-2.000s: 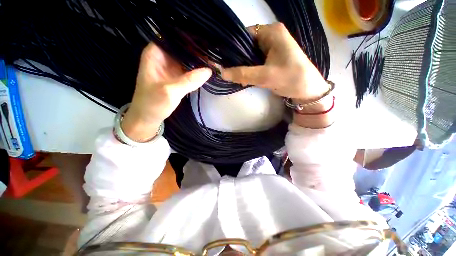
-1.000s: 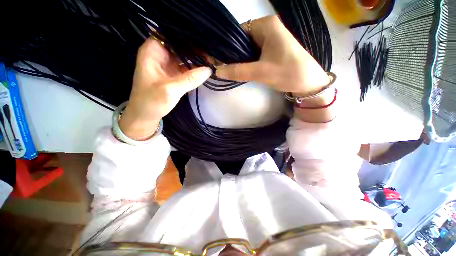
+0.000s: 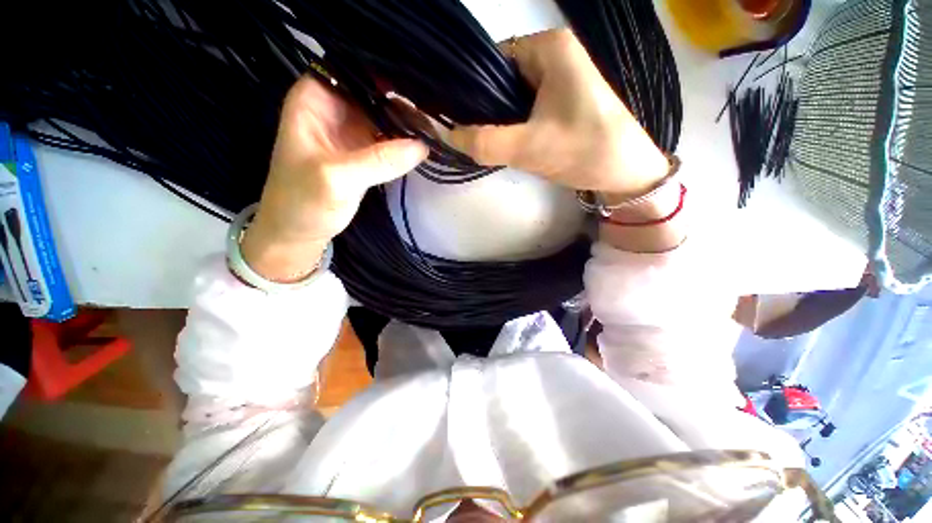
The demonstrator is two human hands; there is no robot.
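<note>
A thick looped hank of thin glossy black cables lies across the white table and bends round close to my body. My left hand holds several strands at the hank's upper part, thumb pointing right. My right hand grips a thick bunch of the same cables, its thumb and fingertips close to the left thumb. The fingers of both hands are partly hidden behind the cables, so what lies between the fingertips is hard to tell.
Loose black strips lie right of the hank. A tape roll is at the top right, beside a grey-green mesh basket. A blue-and-white pack lies at left. A red stool stands below the table.
My right hand has shifted slightly up and left with its bunch. The two thumbs have moved a little apart. The cables near the fingertips have shifted slightly.
</note>
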